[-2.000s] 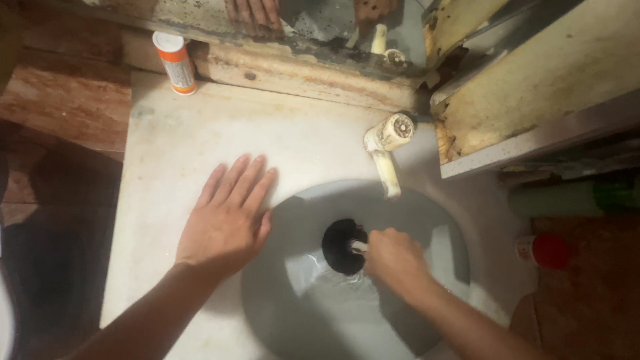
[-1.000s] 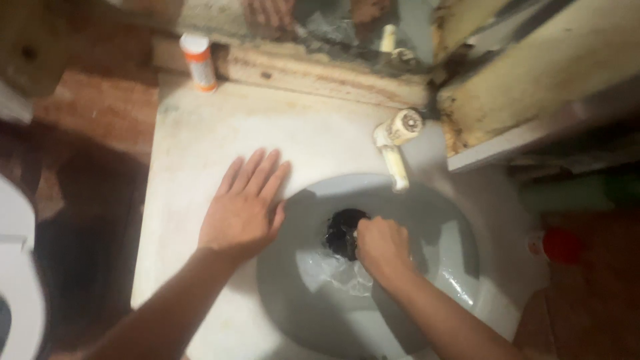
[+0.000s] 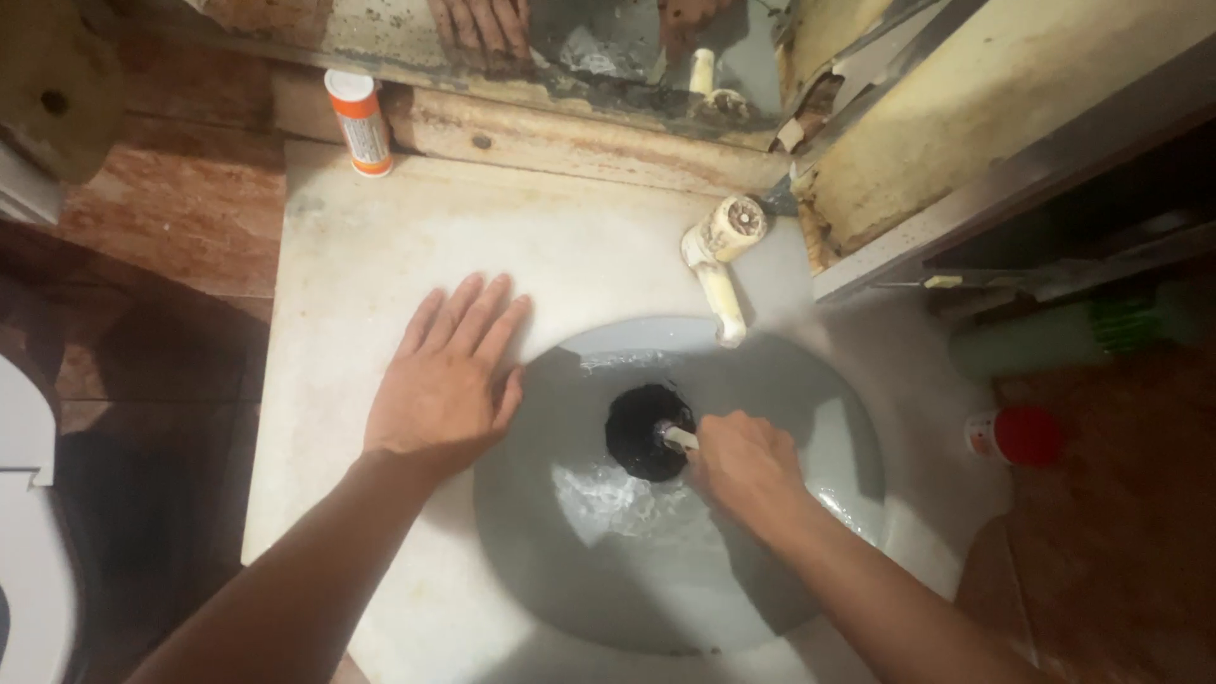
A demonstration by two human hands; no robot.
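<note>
My right hand (image 3: pixel 750 470) grips the pale handle (image 3: pixel 680 438) of a plunger. Its black cup (image 3: pixel 646 432) stands in water inside the oval sink basin (image 3: pixel 608 598), below the tap. My left hand (image 3: pixel 446 380) lies flat on the pale countertop (image 3: pixel 380 247), fingers spread, at the basin's left edge, holding nothing. The worn cream tap (image 3: pixel 724 271) reaches over the back rim of the basin. Rippled, bright water shows around the black cup. Most of the handle is hidden by my right hand.
An orange and white canister (image 3: pixel 361 123) stands at the counter's back left. A mirror (image 3: pixel 608 57) runs along the back. A worn cabinet panel (image 3: pixel 912 152) juts in at upper right. A red-capped container (image 3: pixel 1026 436) is at the right, and part of a white toilet (image 3: pixel 24 475) at far left.
The handle, hidden behind my right hand one second ago, shows again between hand and cup. The water's ripples have changed. My left hand has stayed flat on the counter.
</note>
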